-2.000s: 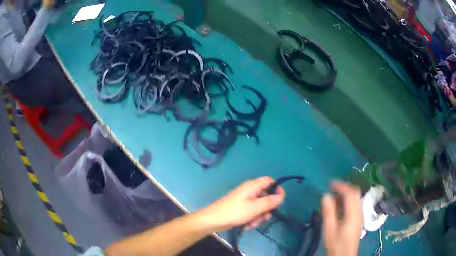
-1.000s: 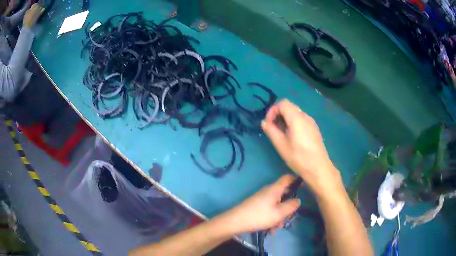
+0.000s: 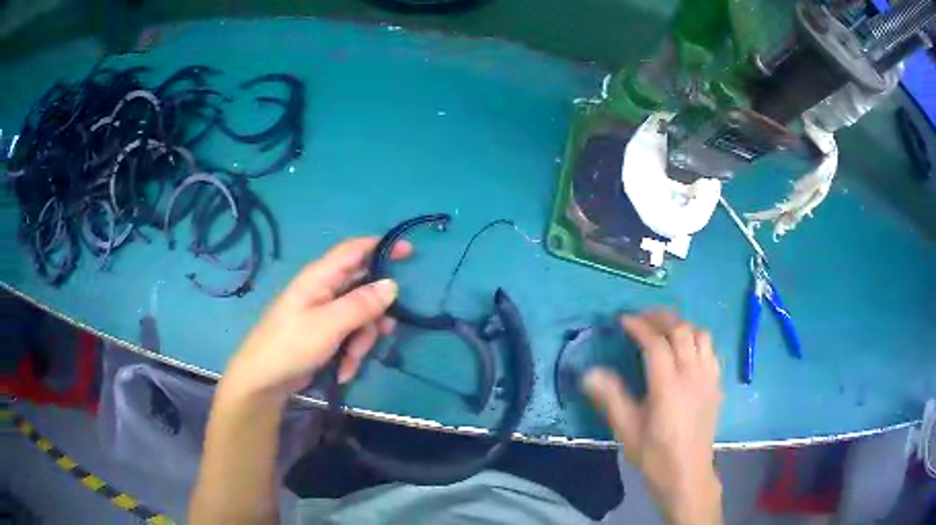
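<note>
My left hand (image 3: 323,318) grips a black C-shaped yoke at one end of a large black curved headband assembly (image 3: 516,379). The headband hangs over the bench's front edge, with another curved arm inside it. A thin dark cable (image 3: 467,251) trails from it onto the bench. My right hand (image 3: 662,395), slightly blurred, is to the right with thumb and fingers apart. A thin black C-shaped trim (image 3: 563,369) shows at its fingertips; whether they grip it is unclear. A tangled pile of similar trims (image 3: 123,174) lies at the left.
A green hand press (image 3: 562,231) stands at the back right, with a white C-shaped fixture (image 3: 657,190) under its ram and a cloth-wrapped handle (image 3: 811,190). Blue-handled pliers (image 3: 757,308) lie right of it. A translucent bag (image 3: 195,420) hangs below the bench edge at left.
The view has swung right, bringing the press and pliers in fully. My right hand has moved from the pile to the right of the headband. My left hand still holds the assembly, now more visible.
</note>
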